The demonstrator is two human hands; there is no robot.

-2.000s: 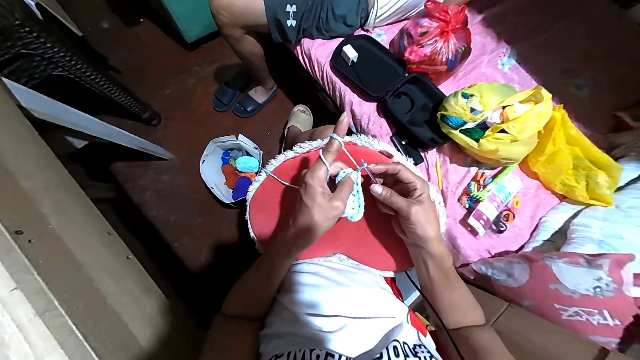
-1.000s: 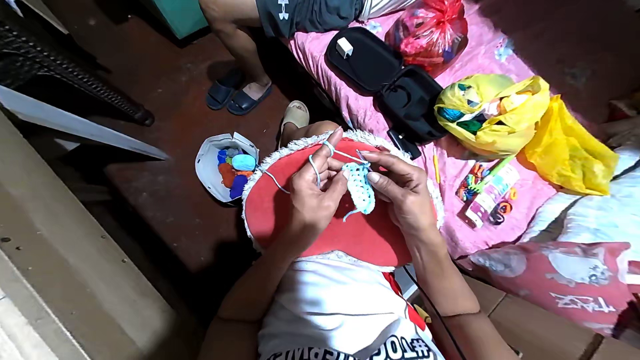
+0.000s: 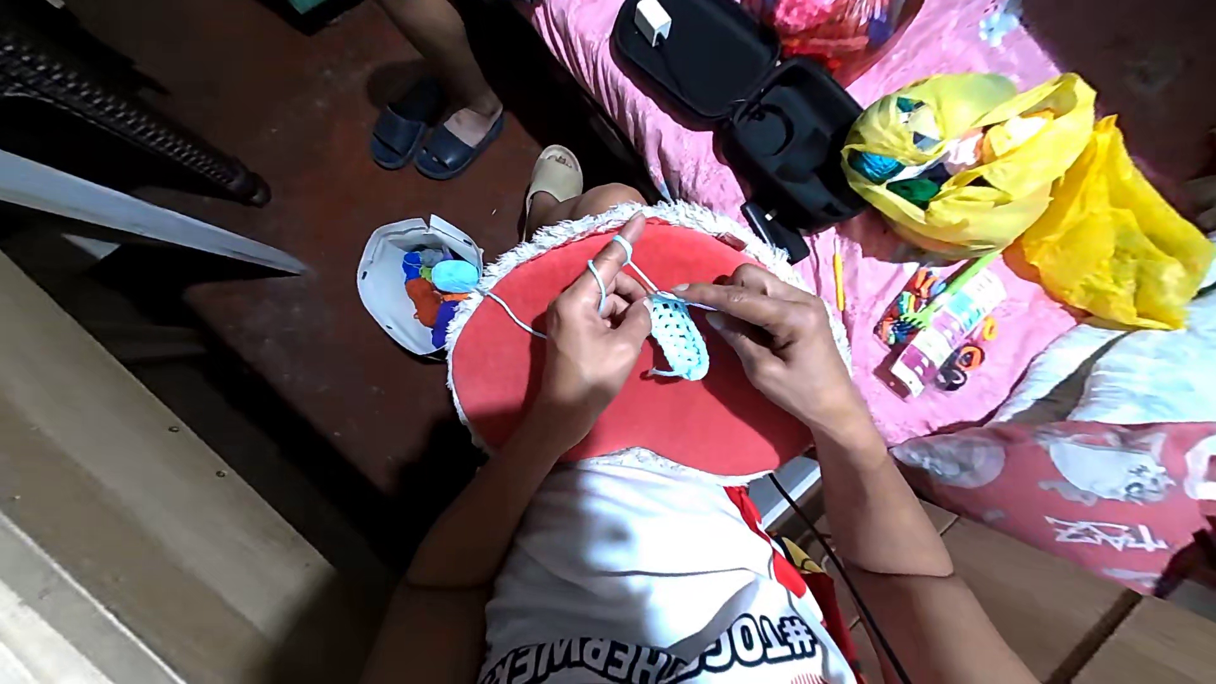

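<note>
Light blue yarn point(image 3: 514, 315) loops around the raised index finger of my left hand point(image 3: 600, 323), whose thumb and fingers pinch the left edge of a small crocheted piece point(image 3: 680, 340). Fingers of my right hand point(image 3: 784, 332) close at the piece's upper right corner on what looks like a thin crochet hook, mostly hidden by them. Beneath both hands a red cushion point(image 3: 503, 380) with white fluffy trim lies on my lap. The yarn runs left over the cushion's edge toward a white container point(image 3: 380, 285) of yarn balls on the floor.
On the pink cloth point(image 3: 855, 380) lie an open black case point(image 3: 793, 142), a yellow bag of yarn point(image 3: 959, 190), a pink-and-white bottle point(image 3: 950, 332) and a yellow stick point(image 3: 839, 281). A person's foot in a dark slipper point(image 3: 461, 142) rests on the floor. A patterned pillow point(image 3: 1073, 494) is at right.
The crocheted piece, seen bunched between my hands two seconds ago, now hangs flatter below my fingertips. My right hand has shifted around its top edge.
</note>
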